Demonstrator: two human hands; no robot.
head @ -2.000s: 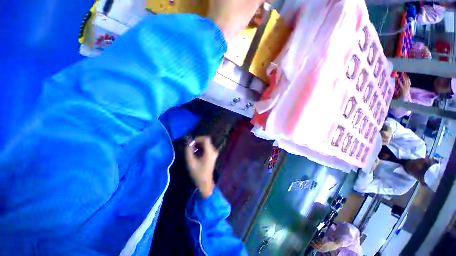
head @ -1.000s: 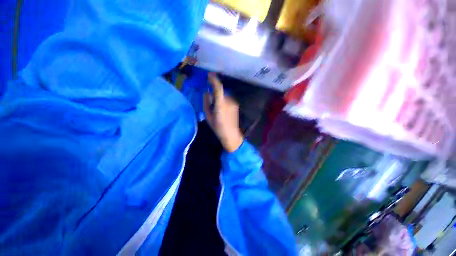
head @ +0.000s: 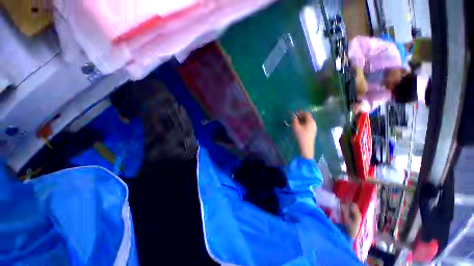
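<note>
My right hand is over the green bench, with its fingers bent together. A small, thin, shiny curved piece, which looks like a metal ring, shows at the fingertips; blur hides its full outline. My left hand is out of the picture. A pale clear strip lies on the green bench, apart from my right hand.
Stacked pink-white trays stand at the upper left, beside the white press. Red crates are at the right. A person in pink is beyond the bench. Another hand shows near the lower crates.
The view has swung towards the green bench. My right hand has moved from beside my lap to over the bench. My left arm has left its place at the press, and its hand is out of view.
</note>
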